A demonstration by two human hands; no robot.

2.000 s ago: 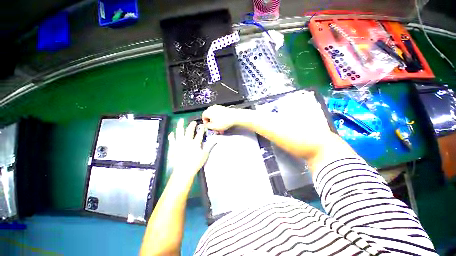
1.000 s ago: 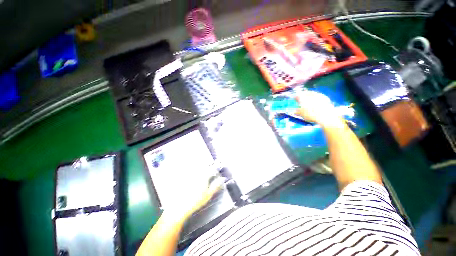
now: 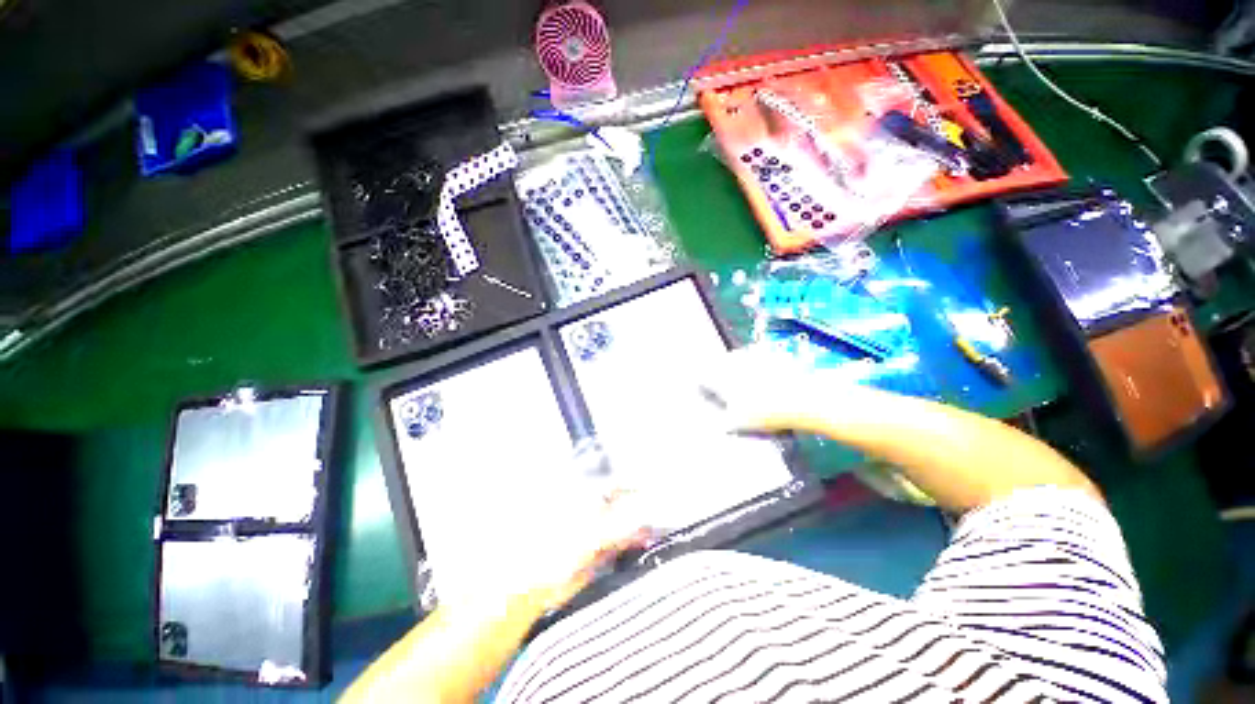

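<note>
A black two-pocket tray lies in front of me with two white-silver phone panels. The left panel and the right panel each show a dark camera cluster at the top left corner. My left hand is at the tray's lower edge, overexposed and partly merged with the white panel; its grip cannot be told. My right hand is over the right panel's right side, blurred and bright; whether it holds something cannot be told.
A second two-pocket tray lies left. Behind are a small-parts tray, a bagged lens sheet and an orange-red tray. A blue plastic sheet with a yellow-handled tool lies right, beside a tray with dark and orange panels.
My right hand has come back from the blue sheet to the right panel. My left hand has moved down to the tray's lower edge. The view has shifted.
</note>
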